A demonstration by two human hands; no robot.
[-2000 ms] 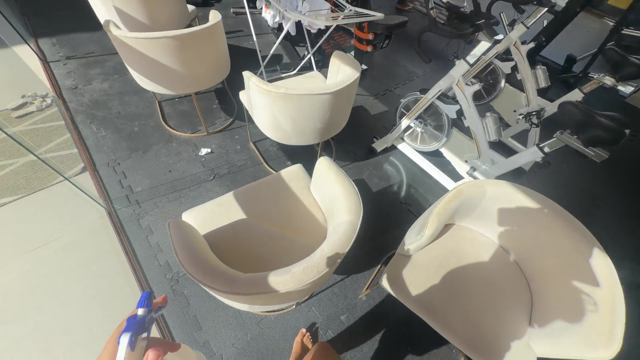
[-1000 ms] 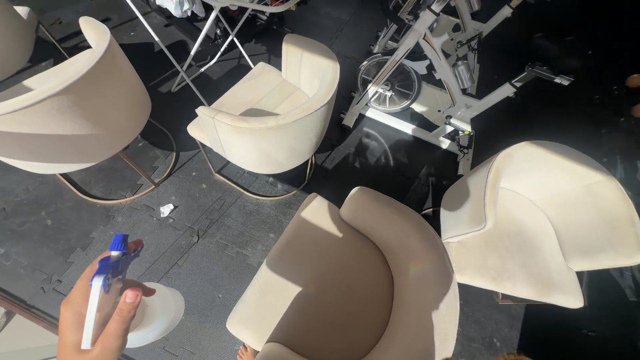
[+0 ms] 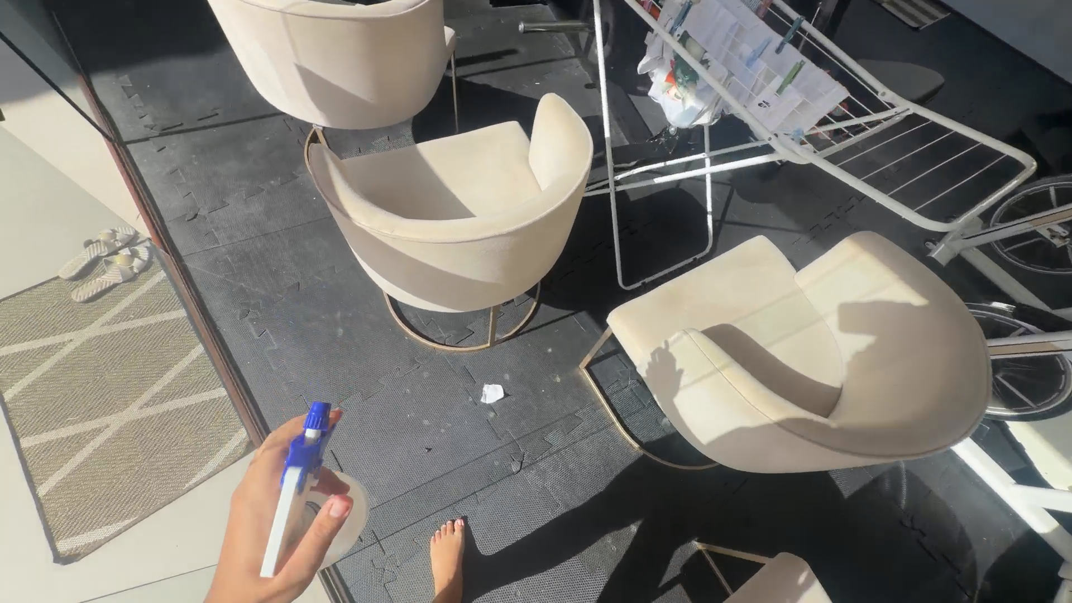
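Note:
My left hand [image 3: 268,519] is wrapped around a spray bottle [image 3: 345,523] with a blue and white trigger head, at the lower left. The bottle's translucent body shows partly behind my thumb. My right hand is out of view. Nearest on the right is a cream upholstered armchair [image 3: 904,360] on a brass-coloured frame, with shadows across its seat and back. Another cream armchair [image 3: 452,251] stands at the upper middle, its back toward me. Beyond it is a third one [image 3: 352,67], cut off by the top edge.
A white folding drying rack [image 3: 888,201] holds pegged cloths. Exercise bike parts [image 3: 1017,368] lie at the right edge. A white scrap [image 3: 492,393] is on the dark interlocking mats. Left are a patterned rug [image 3: 109,377] and slippers [image 3: 105,260]. My bare foot [image 3: 447,557] and part of another chair [image 3: 783,582] show below.
The view has swung left, bringing in the rug, slippers and more of the drying rack. My left hand still holds the spray bottle.

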